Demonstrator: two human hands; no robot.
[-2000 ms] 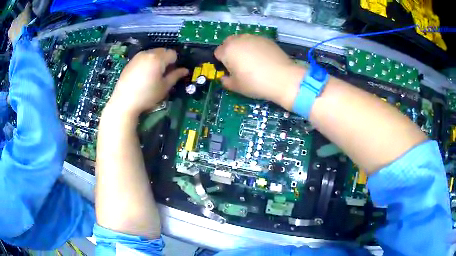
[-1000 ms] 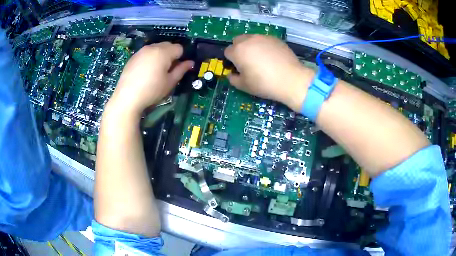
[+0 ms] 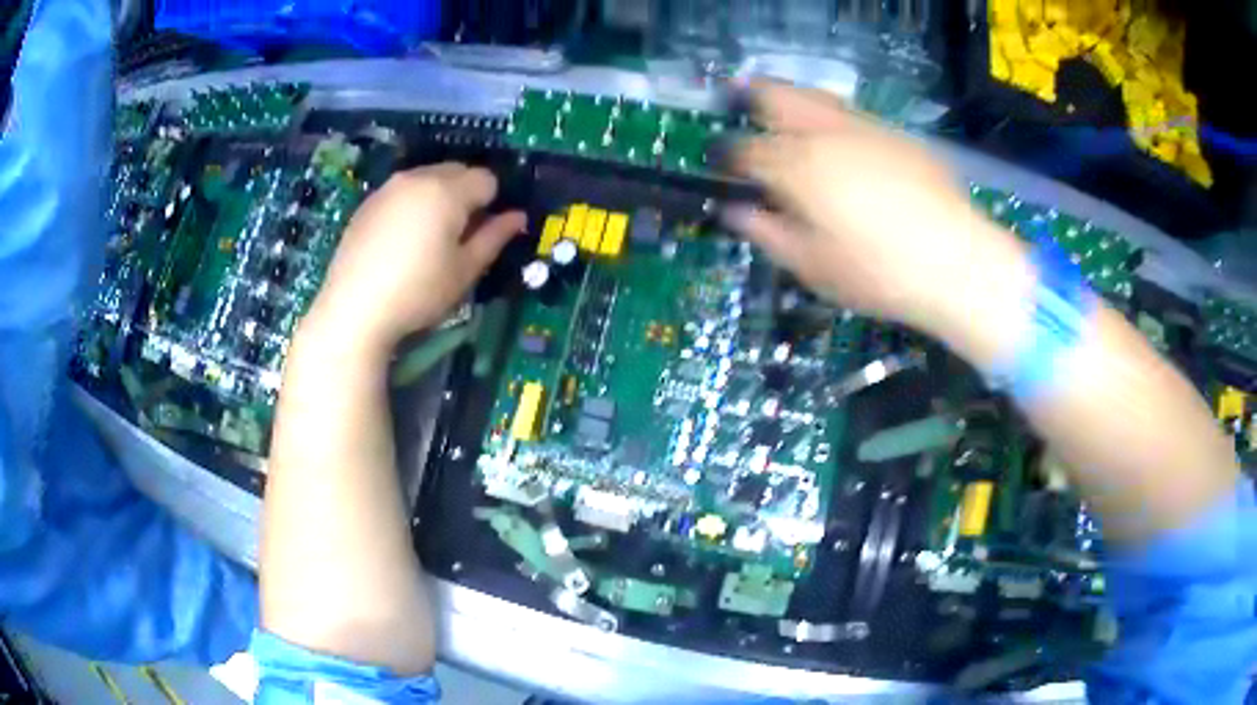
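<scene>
A green circuit board sits in a black carrier in front of me. Upright yellow blocks stand in a row at its upper left, beside two dark cylinders with pale tops. My left hand is over the carrier's upper left corner, left of the blocks. Its thumb and forefinger are apart with nothing visible between them; its palm side is hidden. My right hand, motion-blurred, is above the board's upper right and far edge. Whether it holds anything cannot be told. A blue strap is on its wrist.
Other boards in carriers stand to the left and right. Green dotted strips lie along the far edge. A heap of yellow parts and a blue bin are beyond. Another person's blue sleeve is at left.
My right hand has left the yellow blocks and moved right and up. The row of yellow blocks is now uncovered. My left hand has stayed near the same corner of the carrier.
</scene>
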